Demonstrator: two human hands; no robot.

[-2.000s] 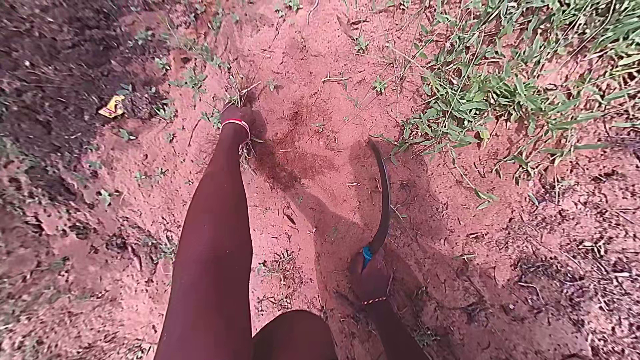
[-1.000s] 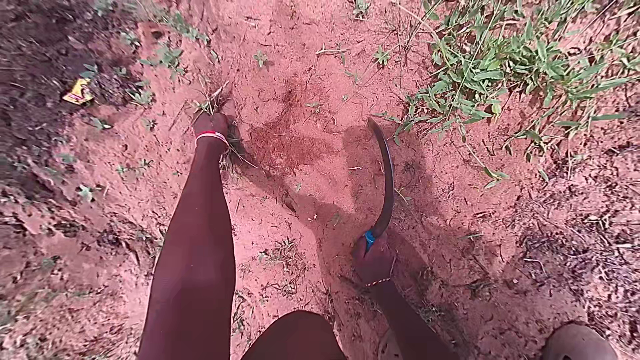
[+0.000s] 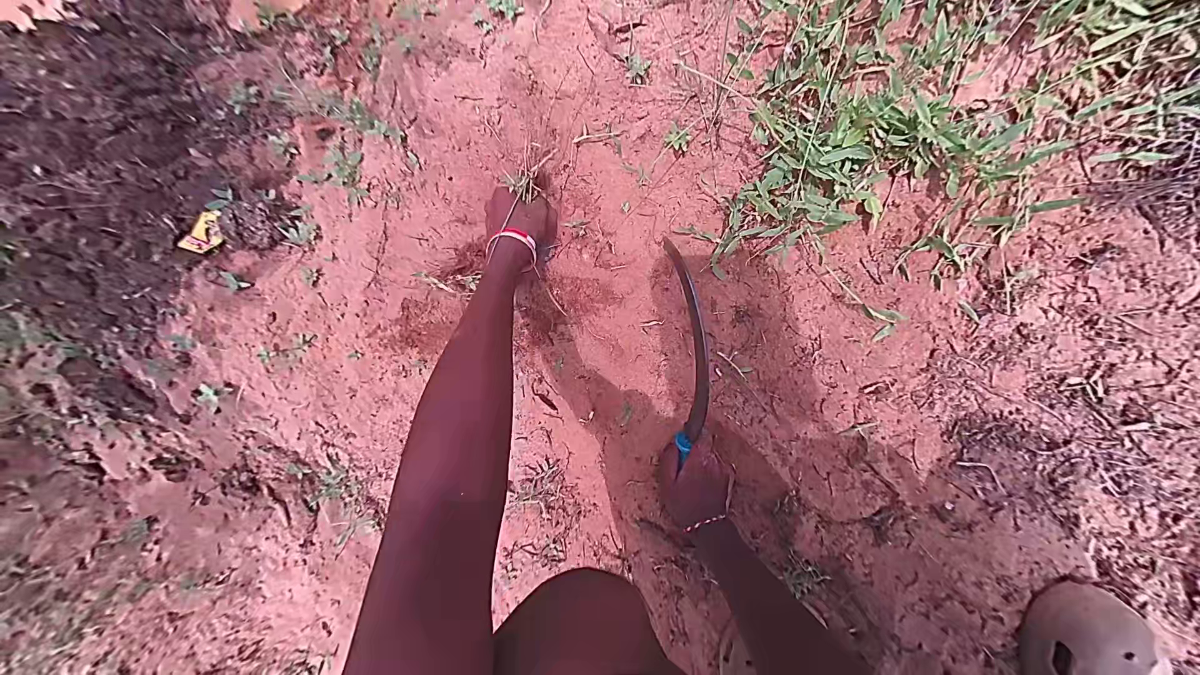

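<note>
My left hand [image 3: 520, 214], with a red and white band at the wrist, reaches forward over the reddish soil. It is closed around a small tuft of grass [image 3: 525, 183] whose thin stems stick out past the fingers. Lower and to the right, my right hand [image 3: 696, 480] grips a sickle by its handle, where blue wrapping [image 3: 683, 444] shows. The dark curved blade [image 3: 698, 347] of the sickle points forward, its tip near the edge of the green grass. My right fingers are partly hidden by the hand itself.
Leafy green grass [image 3: 862, 141] grows at the upper right. Dark, rough soil [image 3: 103, 159] lies at the upper left, with a yellow wrapper [image 3: 202, 232] at its edge. Dry plant bits [image 3: 1022, 459] are scattered at the right. A shoe [image 3: 1087, 630] shows at the lower right.
My left hand has moved to the right with the grass in it, off the spot at the left where it was a second ago. My right hand still holds the sickle in about the same place.
</note>
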